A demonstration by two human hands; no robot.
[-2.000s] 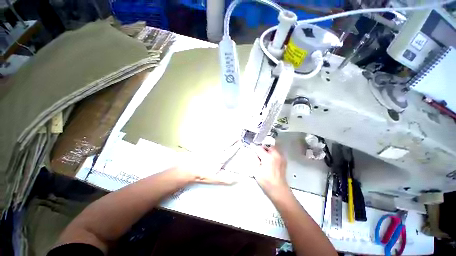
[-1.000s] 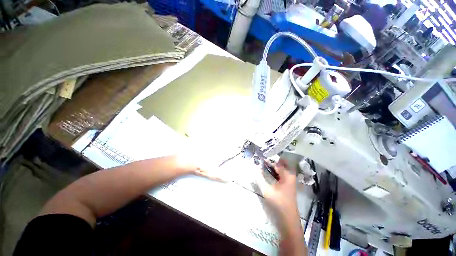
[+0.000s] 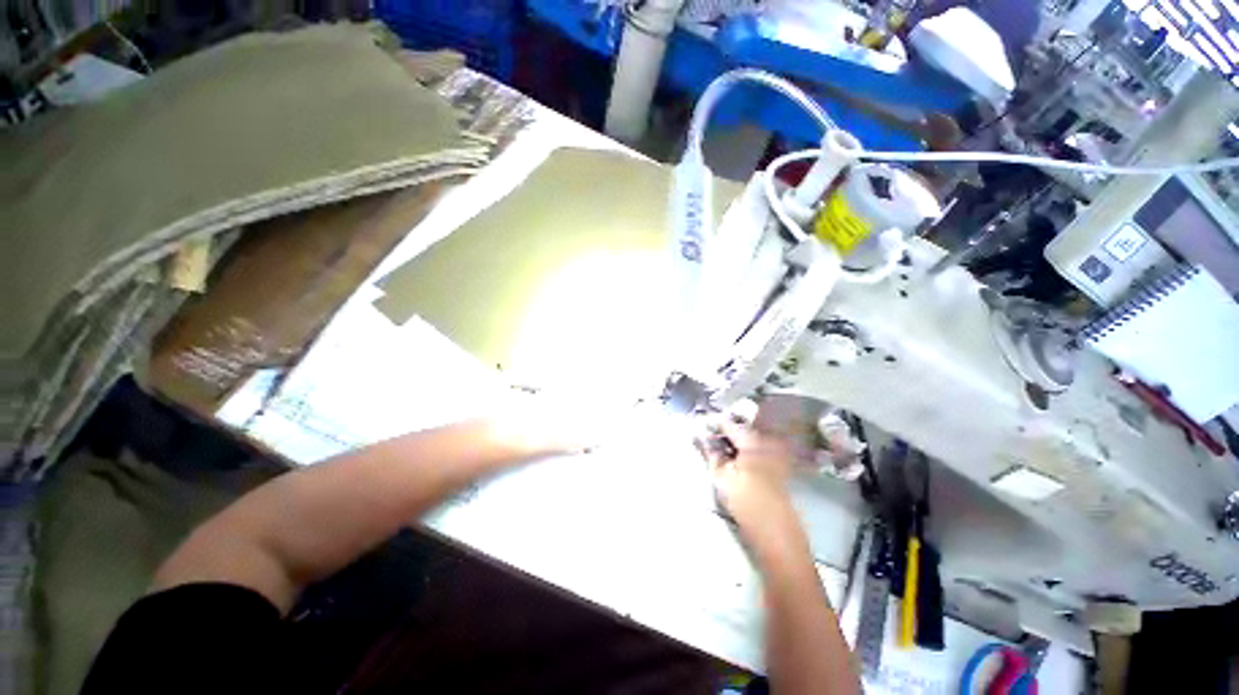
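Observation:
A khaki garment panel (image 3: 476,258) lies flat on the white table, its near part washed out by the lamp's glare around the needle area (image 3: 684,394). My left hand (image 3: 544,429) lies low at the panel's near edge, left of the needle; glare hides its fingers. My right hand (image 3: 756,468) is just right of and below the needle, somewhat blurred, closed around small dark thread snips (image 3: 727,445). Whether its fingertips also hold cloth cannot be told.
The white sewing machine (image 3: 938,367) fills the right, with the lamp (image 3: 692,217) above the panel. A khaki stack (image 3: 231,149) lies left on brown cardboard (image 3: 258,292). A yellow-handled tool (image 3: 910,591), a ruler (image 3: 874,604) and scissors (image 3: 999,671) lie lower right.
The view has swung right since the first frame. My right hand has shifted slightly toward the needle since the second frame. The panel's far part looks unmoved on the table.

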